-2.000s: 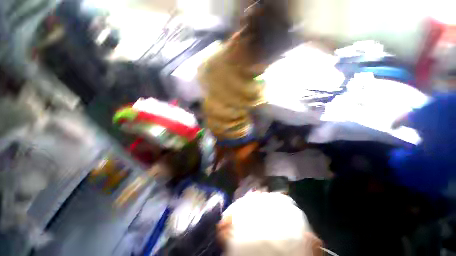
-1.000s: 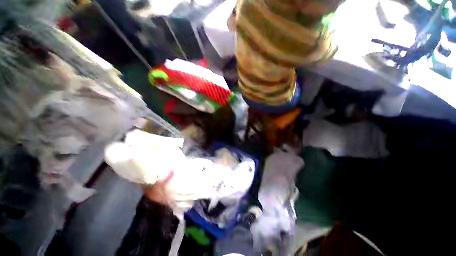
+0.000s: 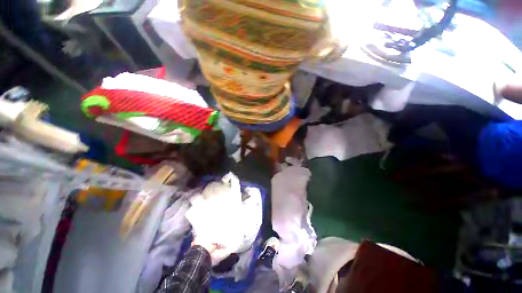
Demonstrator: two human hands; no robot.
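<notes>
A bright white cloth bundle lies over the blue bin at lower centre-left. My left hand, below a dark plaid sleeve, is at the bundle's near edge and grips it; the fingers are partly hidden and blurred. Glare hides the bundle's layers, and I cannot tell whether the bin bears its weight. My right hand is out of the picture.
A person in a patterned yellow top stands ahead. A red basket holds white fabric. White cloth lies on the green floor. A bucket with a brown piece is lower right. A blue-sleeved person is right.
The white bundle and my left hand have moved from left of the blue bin to over it. The view has shifted; the bucket and blue-sleeved person show more fully than one second ago.
</notes>
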